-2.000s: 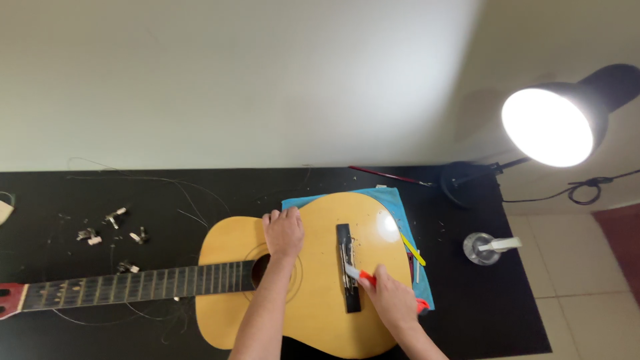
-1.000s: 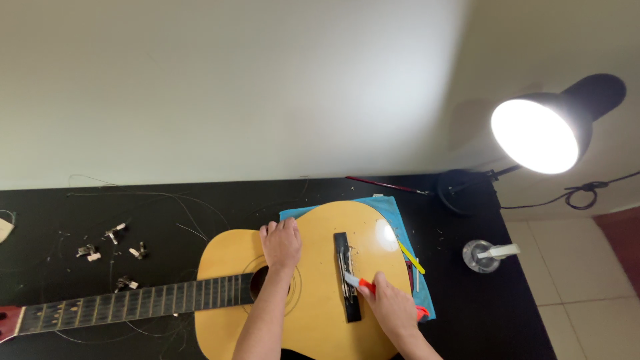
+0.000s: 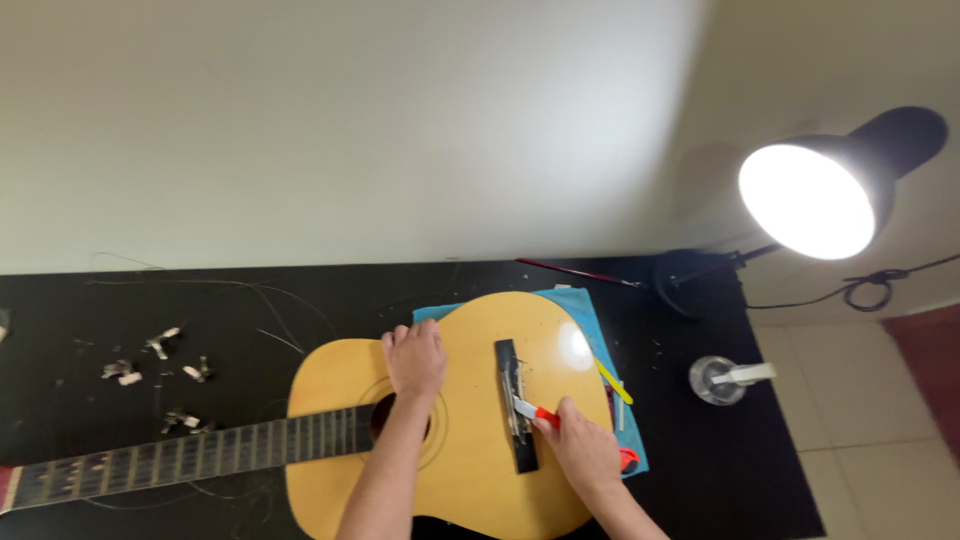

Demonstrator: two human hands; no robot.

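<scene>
An acoustic guitar point(image 3: 465, 495) without strings lies face up, its fretboard point(image 3: 225, 452) running to the left. My left hand point(image 3: 416, 360) rests on the guitar's top above the soundhole point(image 3: 381, 421), fingers over the upper edge of the body. In my right hand point(image 3: 589, 450) is a red utility knife point(image 3: 547, 417), its blade against the black bridge point(image 3: 527, 459). Pale scraped material and dark crumbs lie along the bridge. The knife's red end shows beyond my hand.
A blue cloth point(image 3: 579, 301) lies under the body, with a yellow tool point(image 3: 615, 381) on it. Tuning machines point(image 3: 199, 369), loose strings point(image 3: 279, 341) and a thin red tool point(image 3: 574, 270) lie on the black table point(image 3: 697, 465). A lit lamp point(image 3: 810, 201) and a clear container point(image 3: 712, 381) stand right.
The knife blade has shifted slightly along the bridge, with my right hand still holding it. My left hand stays on the guitar's top. The view has shifted a little.
</scene>
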